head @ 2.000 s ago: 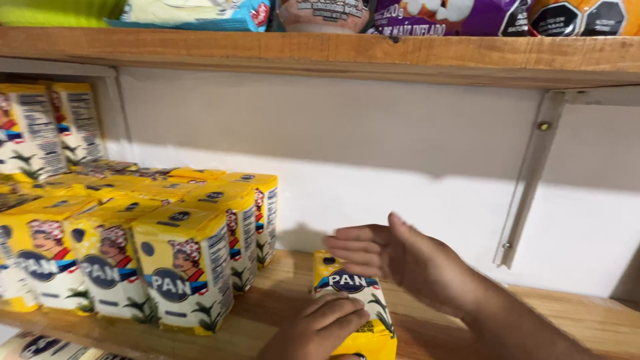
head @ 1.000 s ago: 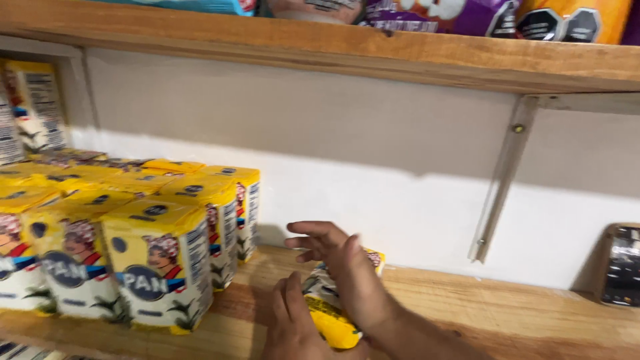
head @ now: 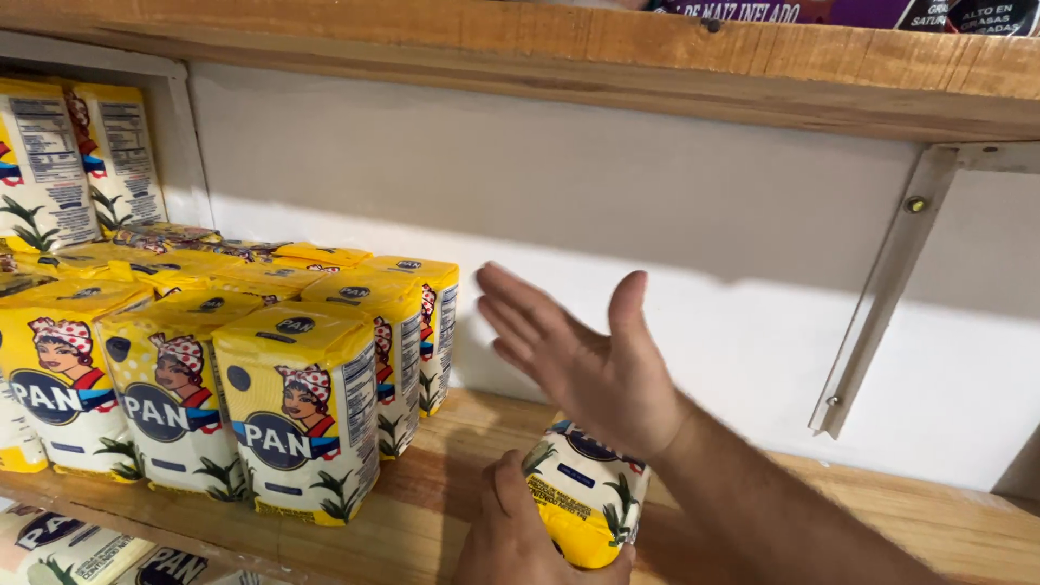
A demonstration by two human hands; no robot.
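Observation:
My left hand [head: 520, 528] grips the lower end of a PAN corn flour packet [head: 589, 487], which leans back over the wooden shelf with its yellow base toward me. My right hand [head: 589, 357] is raised just above the packet's upper part, fingers spread and pointing up and left, holding nothing; it hides the packet's top. To the left, PAN packets [head: 296, 414] stand upright in rows, with a gap between the nearest one and my left hand.
An upper wooden shelf [head: 520, 73] with snack bags runs overhead. A metal bracket [head: 881, 301] is fixed to the white wall at right. More packets [head: 122, 162] stand stacked at the back left, others [head: 65, 544] lie below the shelf edge.
My right hand has lifted off the packet and opened out since one second ago. My left hand stays on the packet, whose yellow base now shows more plainly.

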